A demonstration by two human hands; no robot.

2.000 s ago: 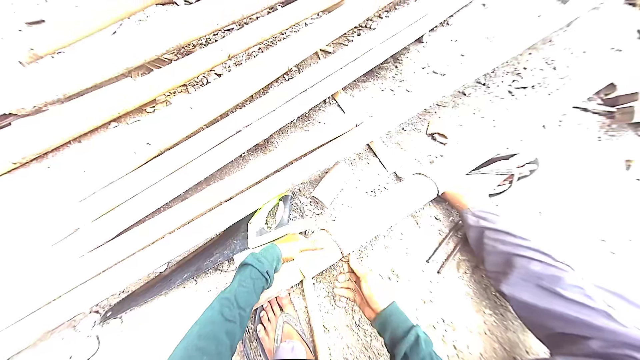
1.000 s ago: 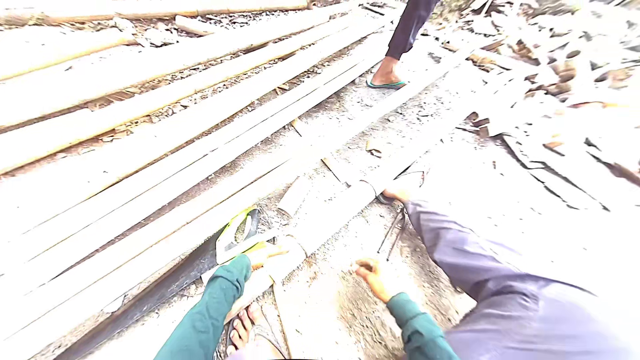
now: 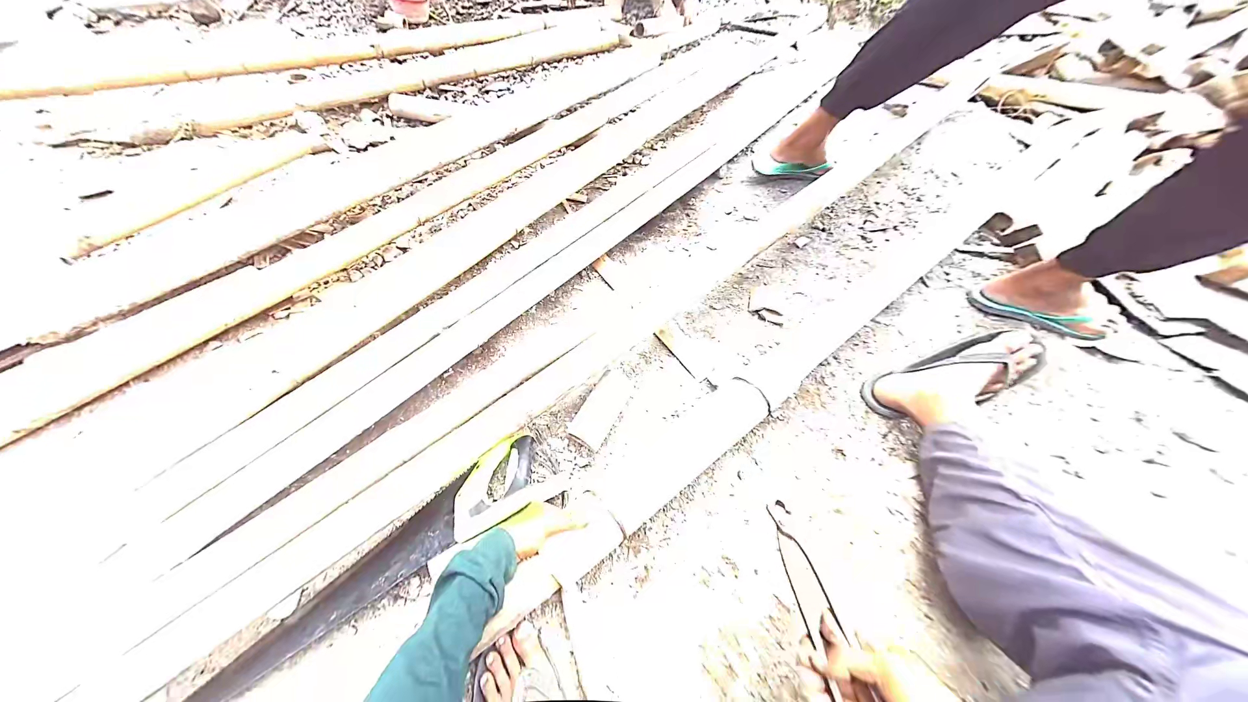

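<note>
My left hand [image 3: 541, 526] lies on a thick, pale pole [image 3: 673, 453], probably bamboo, its fingers over the top near a node. Just left of that hand is a handsaw [image 3: 497, 487] with a yellow-green and black handle, its dark blade running down to the lower left beside the pole. My right hand [image 3: 858, 668], low in the view, holds a long two-armed metal tool [image 3: 804, 575], seemingly pincers, pointing up and away over the ground. Glare hides detail around my left fingers. A short pale offcut [image 3: 602, 408] lies beyond the saw handle.
Several long bamboo poles [image 3: 292, 283] lie roughly parallel across the left and middle. Another person's sandalled feet [image 3: 804, 146] straddle a pole at upper right. My own sandalled foot [image 3: 955, 375] is right of the thick pole. Split wood pieces [image 3: 1121, 107] are heaped at upper right.
My right hand, bare beside the pole earlier, now holds the metal tool and is lower and farther right. The other person's second foot has come into view. My left hand stays on the pole.
</note>
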